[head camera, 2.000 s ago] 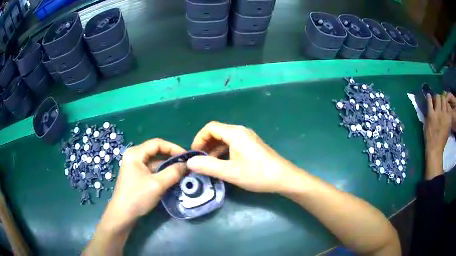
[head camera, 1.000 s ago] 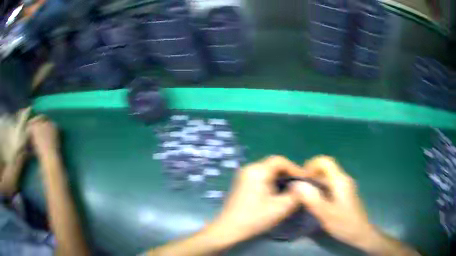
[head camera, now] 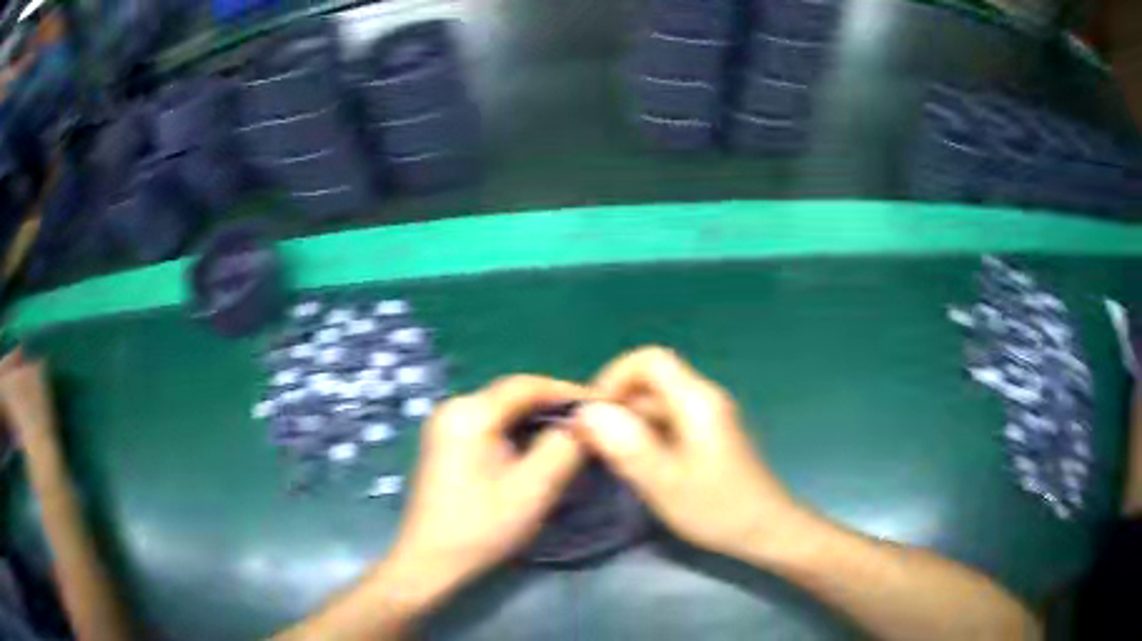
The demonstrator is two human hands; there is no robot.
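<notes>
A dark grey housing (head camera: 586, 520) is held low in the middle of the view, over the green bench. My left hand (head camera: 482, 470) grips its left side and my right hand (head camera: 683, 457) its right side. Thumbs and fingertips meet at its far rim. The frame is blurred, and the fingers hide the rim and much of the inside, so I cannot tell whether a small insert is between them. The left insert pile (head camera: 344, 382), dark parts with white discs, lies left of my hands.
The right insert pile (head camera: 1029, 376) lies at the right. A single housing (head camera: 236, 281) sits at the light green raised edge (head camera: 526, 244). Stacked housings (head camera: 420, 113) stand beyond it. Another person's forearm (head camera: 56, 488) shows at the left, and part of another person at the right rim.
The view swung left and then partly back, so the bench things shift in the picture. My hands stay together on the housing, at its far rim.
</notes>
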